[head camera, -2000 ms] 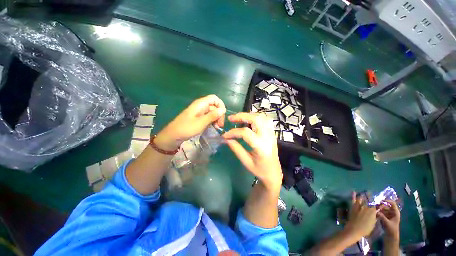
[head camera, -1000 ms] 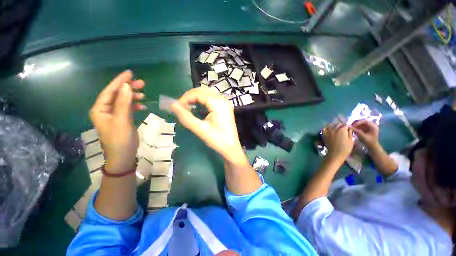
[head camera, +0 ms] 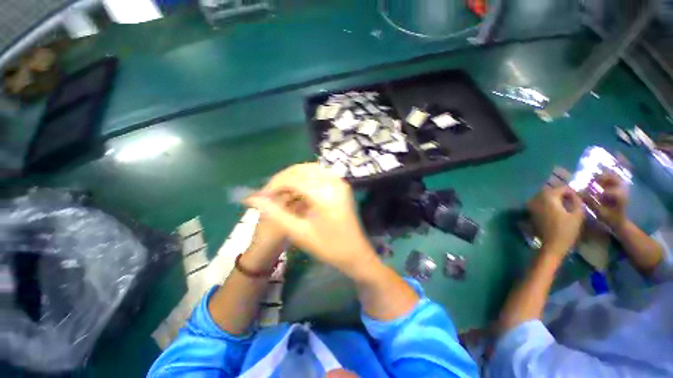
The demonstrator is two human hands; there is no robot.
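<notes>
My right hand point(head camera: 321, 214) is in front of my chest, slightly blurred. A small clear, whitish film point(head camera: 240, 194) shows at its thumb and finger tips. My left hand point(head camera: 271, 232) is close behind and below it, crossed by the right hand. Its fingers are mostly hidden, so I cannot tell what it holds. Beige-grey rectangular pieces point(head camera: 193, 247) lie in joined rows on the green bench around my left wrist. Pale, black-edged pieces point(head camera: 361, 133) are jumbled in the left side of the tray.
The black two-compartment tray point(head camera: 483, 122) lies beyond my right hand. Dark parts point(head camera: 446, 214) are heaped before it. A crinkled clear bag point(head camera: 81, 295) is at left, a dark tray point(head camera: 74, 111) far left. A neighbour's hands point(head camera: 561, 214) hold something silvery at right.
My hands were apart a second ago and now overlap, the right in front of the left. The film stays at the right fingertips. The view has shifted, showing the dark tray at far left.
</notes>
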